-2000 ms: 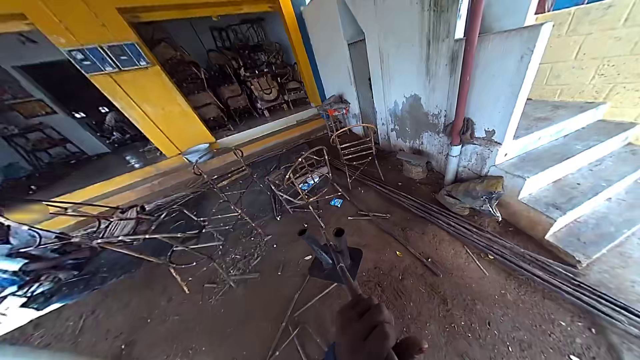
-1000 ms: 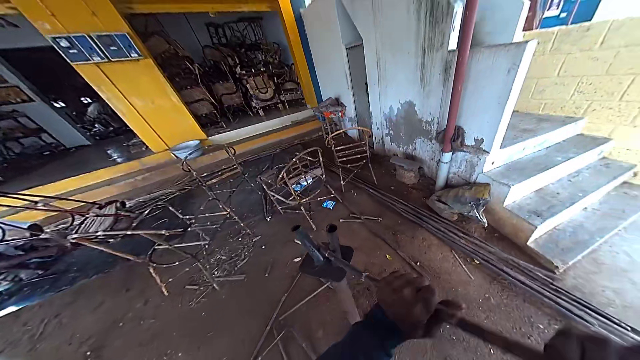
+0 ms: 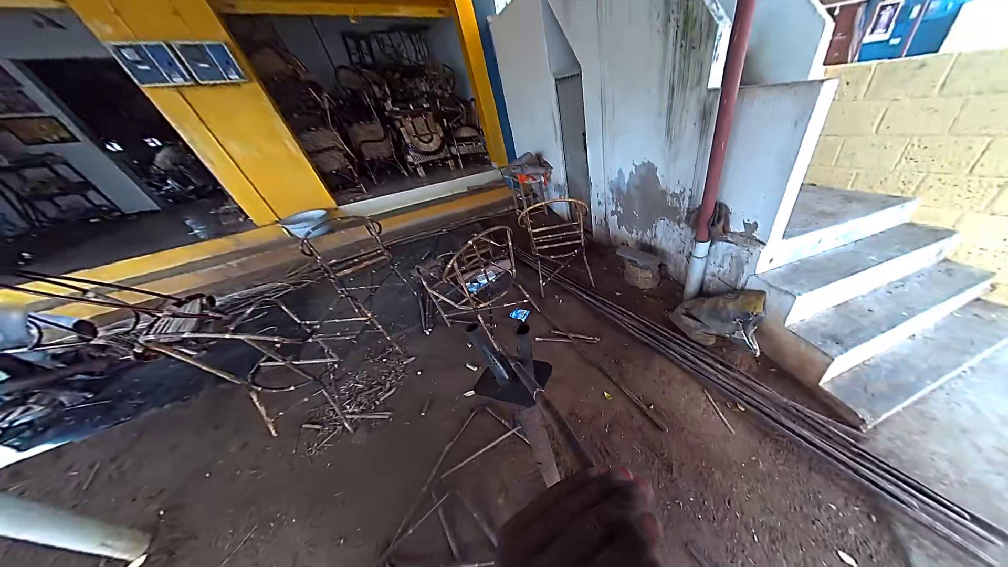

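My left hand [image 3: 583, 516] is at the bottom centre, closed around a dark cane pole [image 3: 565, 433]. The pole slants up and away from the hand to a metal stand. That stand has two short upright tubes [image 3: 490, 354] on a dark flat base plate [image 3: 513, 384], and the pole's far part lies at the tubes; its exact seat between them cannot be told. My right hand is not in view. Beyond the stand is a round-backed cane chair frame [image 3: 480, 272], with a small blue packet [image 3: 520, 315] on the ground near it.
Another chair frame [image 3: 557, 228] stands behind. More cane frames [image 3: 260, 339] and scraps [image 3: 362, 394] lie left. A bundle of long poles [image 3: 709, 370] runs along the right, beside a sack [image 3: 720, 315] and concrete steps [image 3: 882, 252]. A pale post [image 3: 71, 528] is at lower left.
One second ago my right hand was at the lower right on the pole; it is now out of view. The pole, earlier stretching to the lower right, now points down toward my left hand.
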